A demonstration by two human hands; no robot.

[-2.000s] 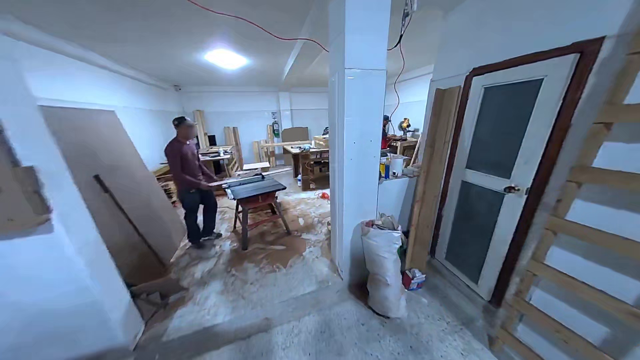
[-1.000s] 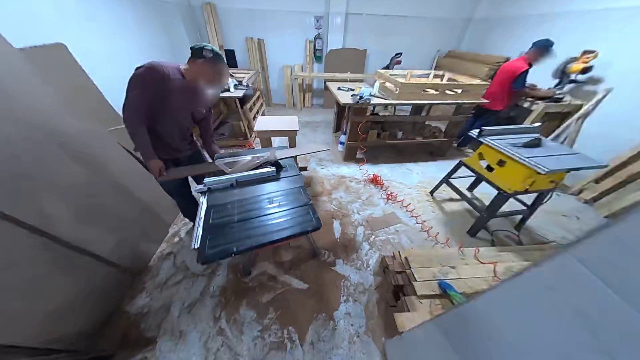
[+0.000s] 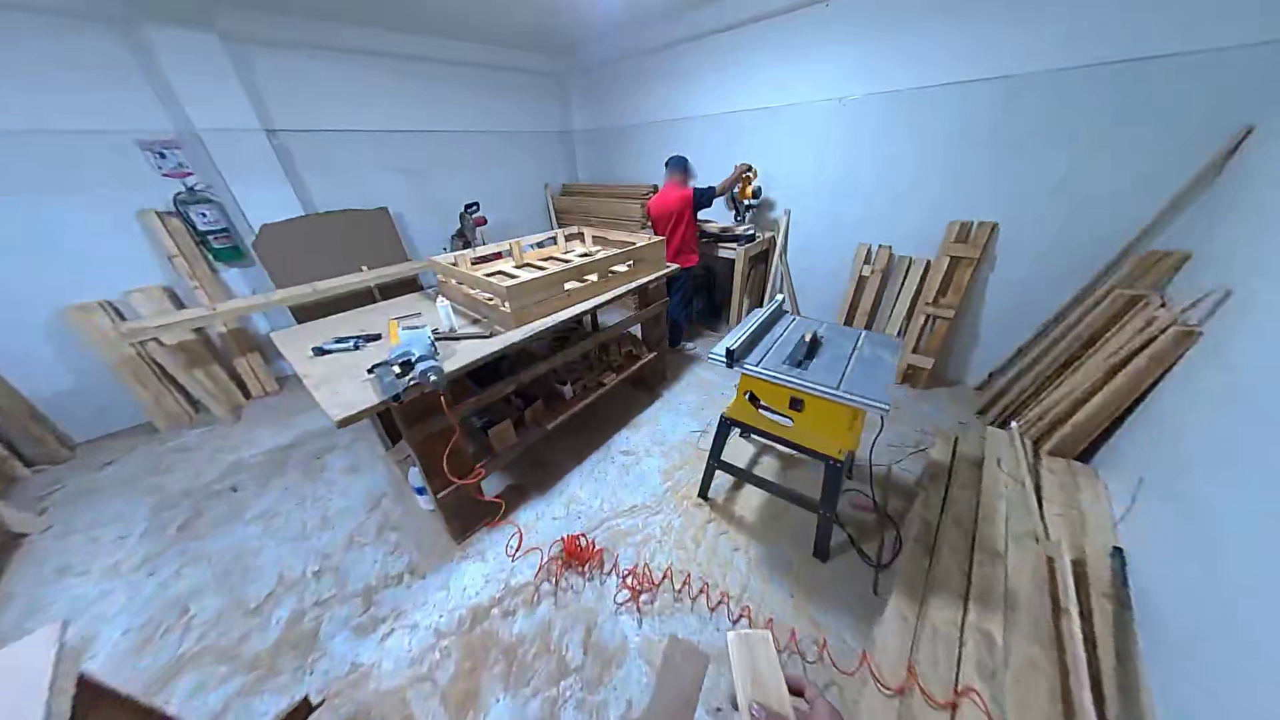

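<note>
At the bottom edge of the head view, my right hand (image 3: pixel 802 700) is closed on a short pale wooden board (image 3: pixel 758 672). Another flat wooden piece (image 3: pixel 676 680) shows just left of it; whether it is held or lies lower down I cannot tell. My left hand is out of view. Beyond, a wooden workbench (image 3: pixel 335 385) carries a slatted wooden frame (image 3: pixel 560 285), a nail gun (image 3: pixel 410 362), a white bottle (image 3: pixel 445 313) and another hand tool (image 3: pixel 346 344). A yellow table saw (image 3: pixel 800 410) stands on black legs to the right.
A coiled orange air hose (image 3: pixel 640 585) crosses the dusty floor. Long planks (image 3: pixel 985 560) lie at right, with more boards (image 3: pixel 1110 350) leaning on the wall. A co-worker (image 3: pixel 676 220) in red stands at a miter saw (image 3: pixel 745 192) at the back. A fire extinguisher (image 3: pixel 210 225) hangs left.
The view has moved far into the workshop and turned right. My right hand with the board has come into view. The co-worker in red now has an arm raised to the miter saw.
</note>
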